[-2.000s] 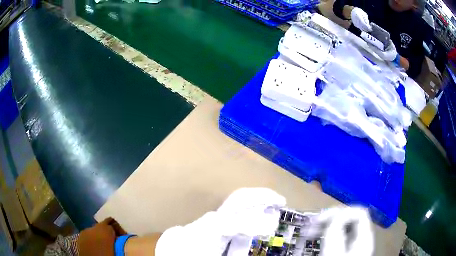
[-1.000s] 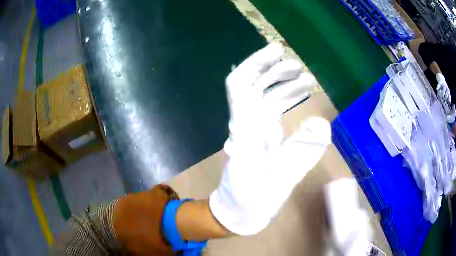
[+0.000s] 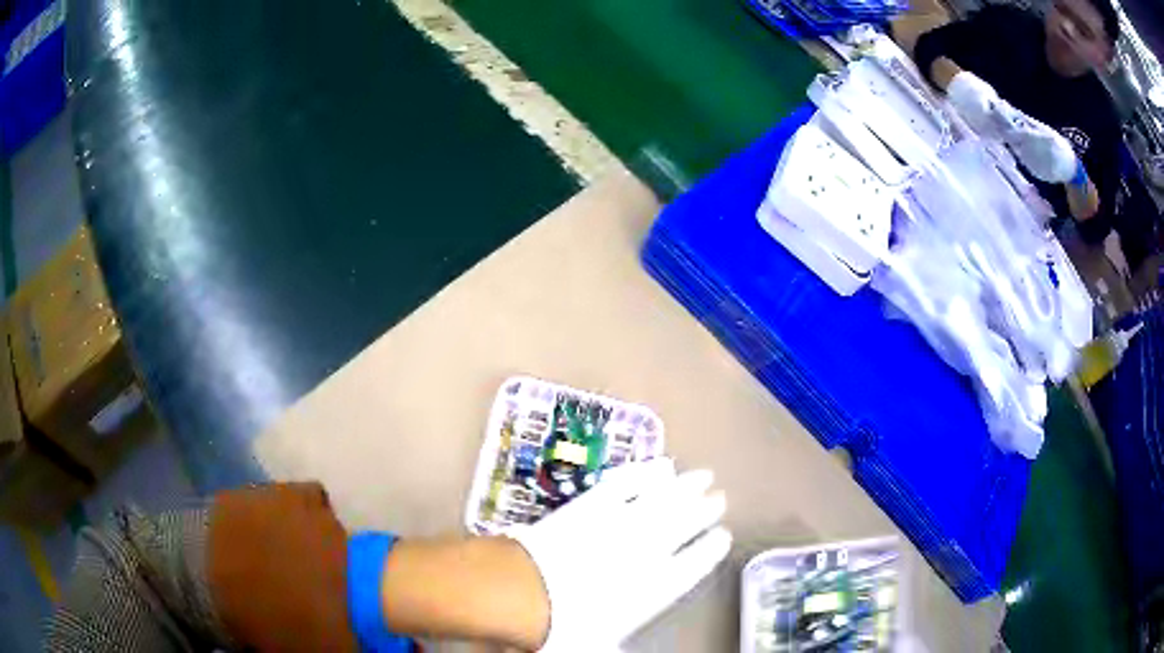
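An open white socket housing [image 3: 502,501] with a green circuit board [image 3: 581,434] and a yellow part inside lies on the tan cardboard. My left hand [image 3: 626,549], in a white glove, is over its lower right edge with fingers extended; it holds nothing that I can see. Whether the palm touches the housing is hidden. A second open housing [image 3: 823,600] with a board inside is at the bottom edge, right of my left hand, blurred and cut off. My right hand is not visible.
The cardboard mat [image 3: 421,370] lies on the green surface. Blue sheets [image 3: 817,370] at right bear closed white socket units [image 3: 830,198] and cloudy plastic sleeves [image 3: 970,255]. A coworker [image 3: 1021,102] is opposite, near a yellow bottle [image 3: 1098,361]. Cartons [image 3: 64,332] stand at left.
The view swung left and partly back. My left hand, raised a second ago, is now lower, beside a housing on the mat. The right glove, blurred at the lower right before, is out of view.
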